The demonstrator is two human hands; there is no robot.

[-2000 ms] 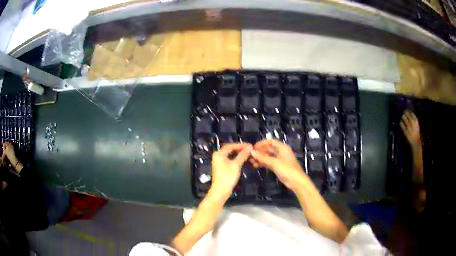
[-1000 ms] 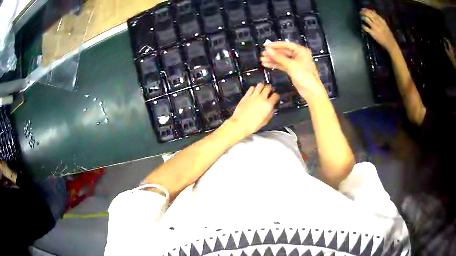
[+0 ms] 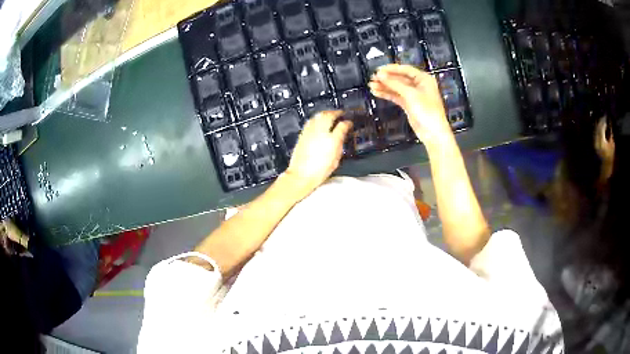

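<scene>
A large glossy black tray (image 3: 205,61) has rows of pockets with flat black phone housings (image 3: 258,134) in them. My left hand (image 3: 319,146) is over the front rows, fingers curled down at a pocket; its fingertips are partly hidden, so I cannot tell if it holds anything. My right hand (image 3: 409,91) is above the tray, right of my left hand. Its thumb and fingers are close together, and any small part between them is too small to see. Small whitish parts (image 3: 146,151) lie scattered on the green mat left of the tray.
The dark green mat (image 3: 166,200) runs under the tray. A clear plastic sheet (image 3: 90,93) lies at the upper left. Another black tray (image 3: 546,83) is at the right, with a person's hand (image 3: 604,138) near it. Another person's hand (image 3: 14,236) shows at the left edge.
My hands were together over the tray at first and are now apart. Since the middle frame my left hand has moved left and my right hand slightly right. The neighbour's arm has left the right tray.
</scene>
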